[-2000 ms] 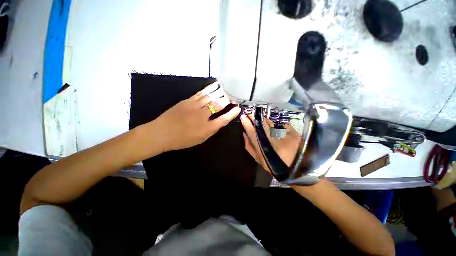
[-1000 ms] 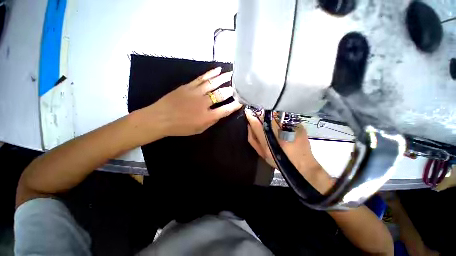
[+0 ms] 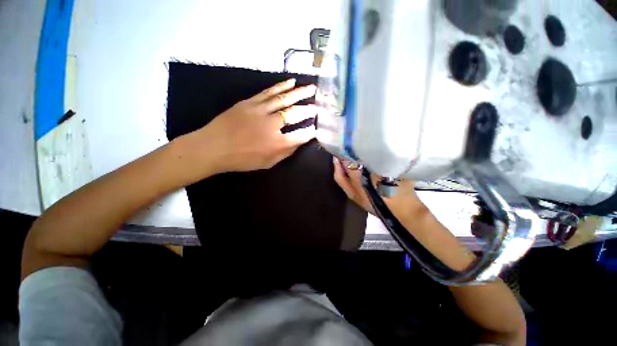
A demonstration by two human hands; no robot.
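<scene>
A black fabric panel (image 3: 270,203) with a frayed top edge lies on the white table and hangs over its front edge toward my lap. My left hand (image 3: 260,128) lies flat on the panel, fingers spread, with fingertips at the edge of the machine head. My right hand (image 3: 389,199) is at the panel's right side below the machine head, partly hidden behind the curved metal guard (image 3: 497,250); its fingertips touch the cloth near the needle area. The needle and presser foot are hidden by the sewing machine head (image 3: 399,88).
Blue tape (image 3: 53,74) and a worn pale strip (image 3: 64,159) are on the table at left. Red loop handles of scissors (image 3: 561,228) lie at far right. The table's front edge (image 3: 145,235) runs below my forearms.
The view has shifted, so the machine head covers more of the sewing area. My left hand and the panel's frayed edge sit further up in the picture.
</scene>
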